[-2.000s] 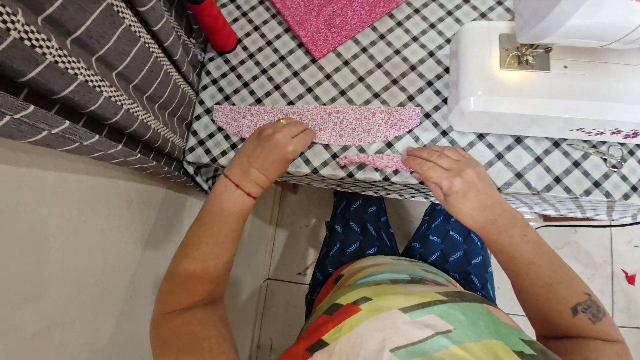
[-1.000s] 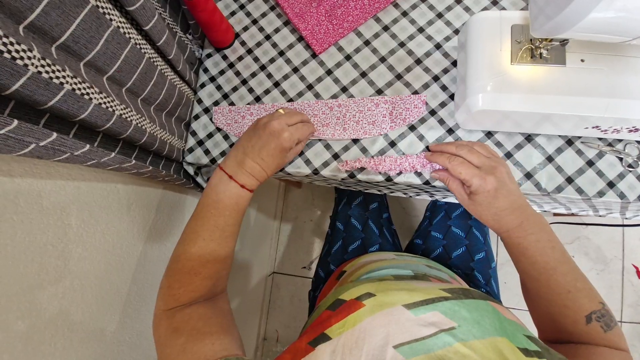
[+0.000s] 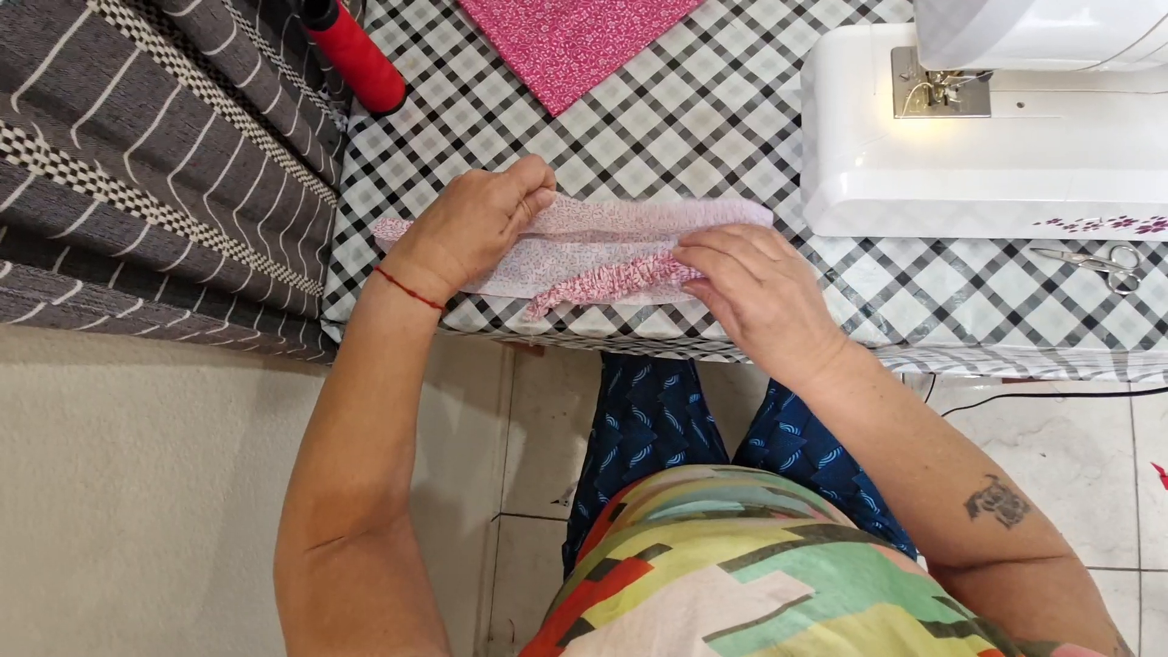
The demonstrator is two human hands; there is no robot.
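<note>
A long piece of light pink printed fabric (image 3: 630, 219) lies near the front edge of the table, its upper layer lifted and its paler side showing. My left hand (image 3: 488, 224) pinches the fabric's upper edge between thumb and fingers. My right hand (image 3: 753, 292) holds the right end of a narrow gathered strip of pink printed fabric (image 3: 611, 281). The strip slants over the lower part of the larger piece, and its left end reaches the checked tablecloth. The fingers of my right hand hide the strip's right end.
A white sewing machine (image 3: 967, 173) stands at the right, with small scissors (image 3: 1095, 263) in front of it. Darker pink fabric (image 3: 584, 46) lies at the back on the checked tablecloth (image 3: 429, 137). A red thread spool (image 3: 360, 64) is at the back left, beside a grey patterned curtain (image 3: 201, 137).
My left hand has moved up and lifted the light pink fabric, which lay flat with its printed side showing. The gathered strip, formerly below that fabric, now overlaps it.
</note>
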